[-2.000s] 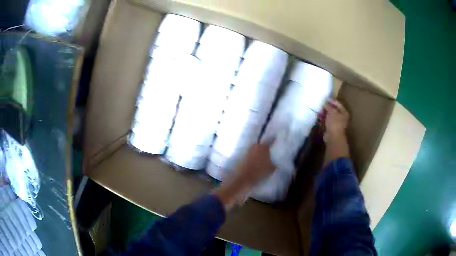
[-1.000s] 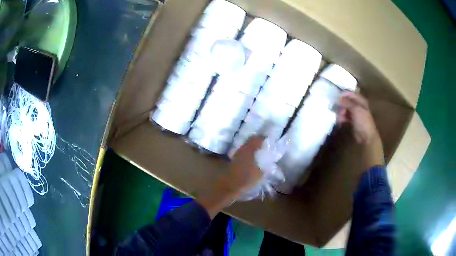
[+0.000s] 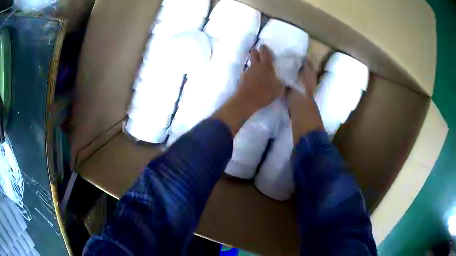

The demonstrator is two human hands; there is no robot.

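Note:
Glossy white round parts point(image 3: 157, 95) lie nested in long columns inside an open brown carton point(image 3: 215, 217). My left hand point(image 3: 260, 80) and my right hand point(image 3: 304, 100) are on either side of the upper end of the third column point(image 3: 284, 37), with fingers around it. Thin clear plastic shows between and below the hands. The fourth column point(image 3: 345, 80) lies to the right of my right hand and is partly hidden by that forearm. A round white piece point(image 3: 192, 50) lies on top of the left columns.
A dark scuffed bench point(image 3: 35, 100) with a yellowish edge stands at the left, with white cord point(image 3: 12, 170) and grey-white stacked parts point(image 3: 15, 230) on it. Carton flaps point(image 3: 415, 185) spread at the right over a green floor point(image 3: 425, 220). Something blue point(image 3: 229, 251) shows at the bottom.
My left hand has moved up from the lower columns, and my right hand has moved left from the fourth column to the third. The view has shifted, and the phone is out of sight.

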